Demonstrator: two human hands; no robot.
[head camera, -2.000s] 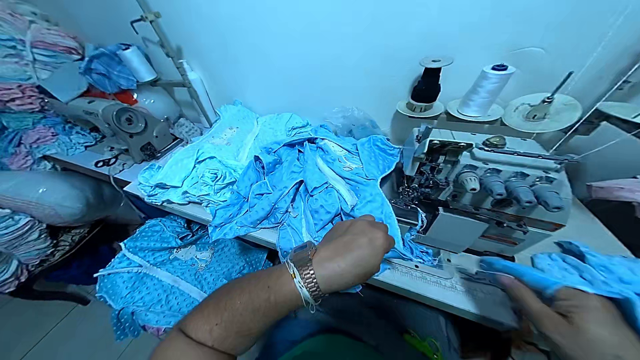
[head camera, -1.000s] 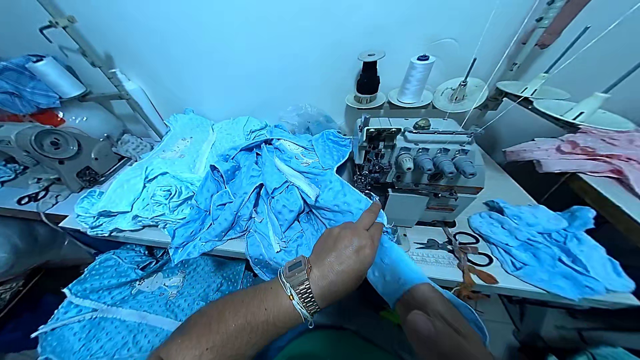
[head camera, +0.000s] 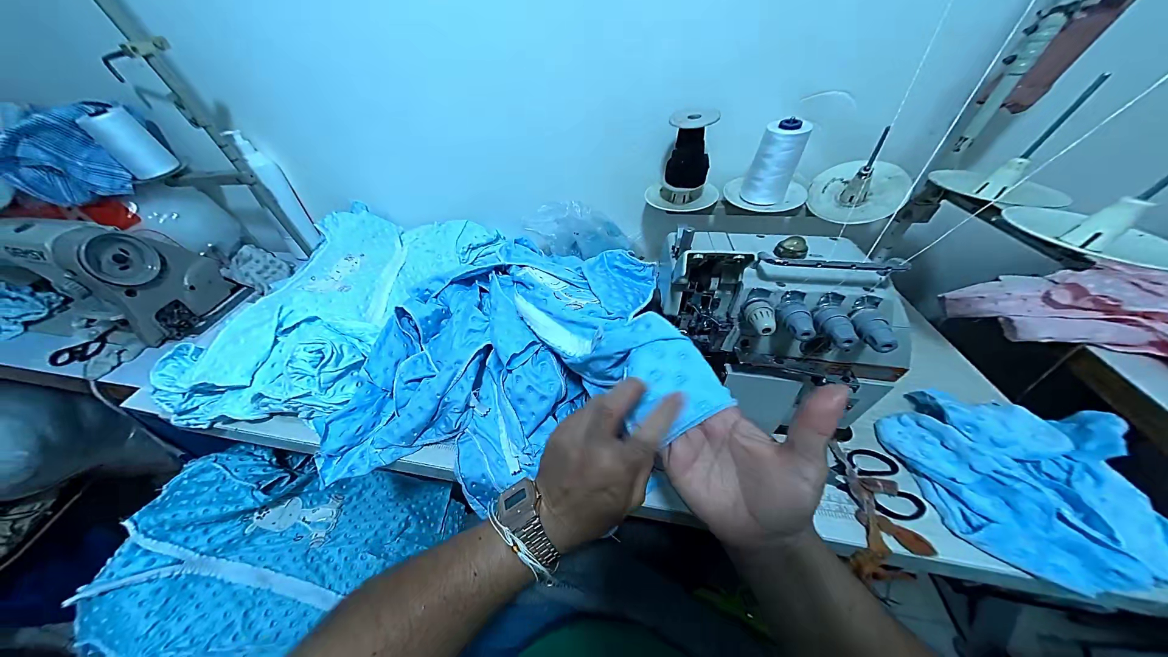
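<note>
A blue dotted fleece garment (head camera: 474, 356) lies bunched on the sewing table, left of an overlock sewing machine (head camera: 785, 310). One tube-like part of it, perhaps a sleeve (head camera: 675, 365), reaches toward me. My left hand (head camera: 607, 456), with a watch on its wrist, is at the near side of this part, thumb and forefinger apart; whether it pinches cloth I cannot tell. My right hand (head camera: 753, 470) is palm up with its fingertips inside or under the edge of the sleeve and its thumb spread. A lighter blue garment (head camera: 301, 319) lies behind on the left.
Scissors (head camera: 881, 484) with an orange cloth strip lie right of my right hand, beside another blue fleece piece (head camera: 1022, 484). Thread cones (head camera: 776, 162) stand behind the overlock machine. A second sewing machine (head camera: 119, 274) is at left. A darker blue garment (head camera: 274, 529) hangs below the table edge.
My right hand, earlier covered partly by cloth, now shows palm up at the sleeve's edge. The sleeve part has shifted up and back from my lap side. My left hand's fingers have spread.
</note>
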